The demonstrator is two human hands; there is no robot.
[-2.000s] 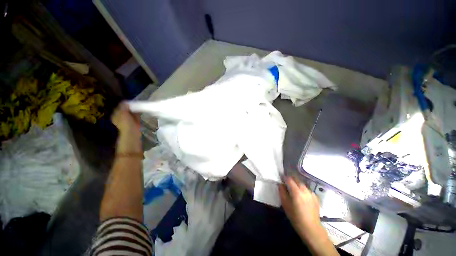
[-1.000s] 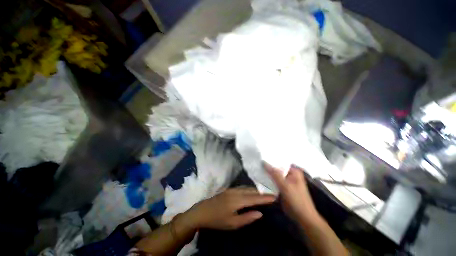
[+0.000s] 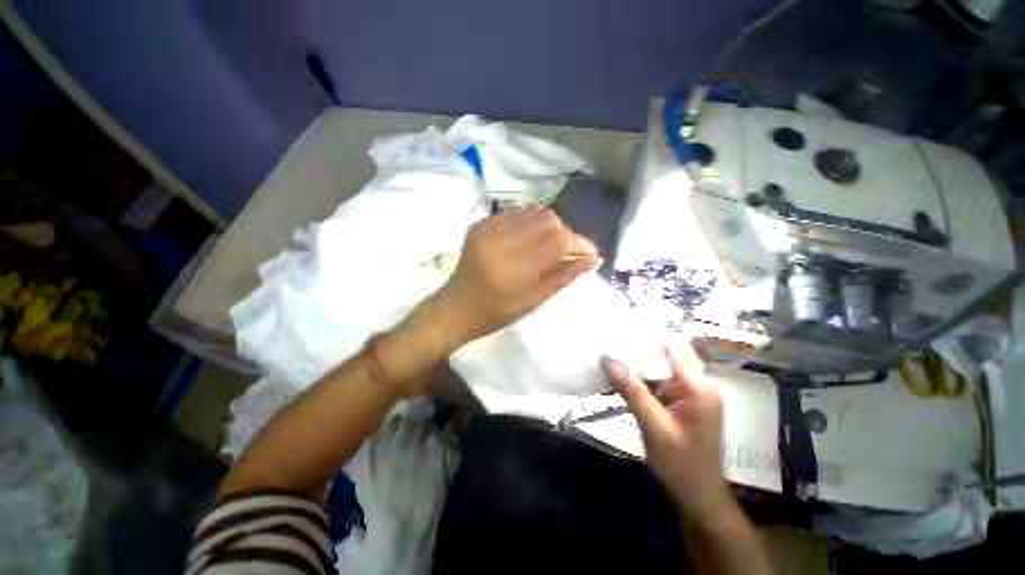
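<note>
A white cloth piece (image 3: 540, 354) lies in front of the needle area (image 3: 674, 286), overexposed by the lamp. My left hand (image 3: 523, 264) is over its upper left part, fingers curled together at its upper edge and pointing to the needle. My right hand (image 3: 674, 421) holds its lower right edge between thumb and fingers. The cream-white overlock machine head (image 3: 843, 191) stands to the right. Whether the cloth is under the presser foot cannot be told in the glare. A heap of white garment pieces (image 3: 382, 242) with a blue patch lies behind my left arm.
Yellow scissors handles (image 3: 933, 376) lie right of the machine front. A blue hose (image 3: 677, 118) curves at the head's left end. Yellow cloth (image 3: 51, 326) and a white heap (image 3: 39, 449) are at far left. A purple-blue wall (image 3: 483, 56) stands behind the table.
The view has swung right toward the machine. My left hand has moved from beside my right hand up to the needle area. The cloth in my hands is now in front of the needle.
</note>
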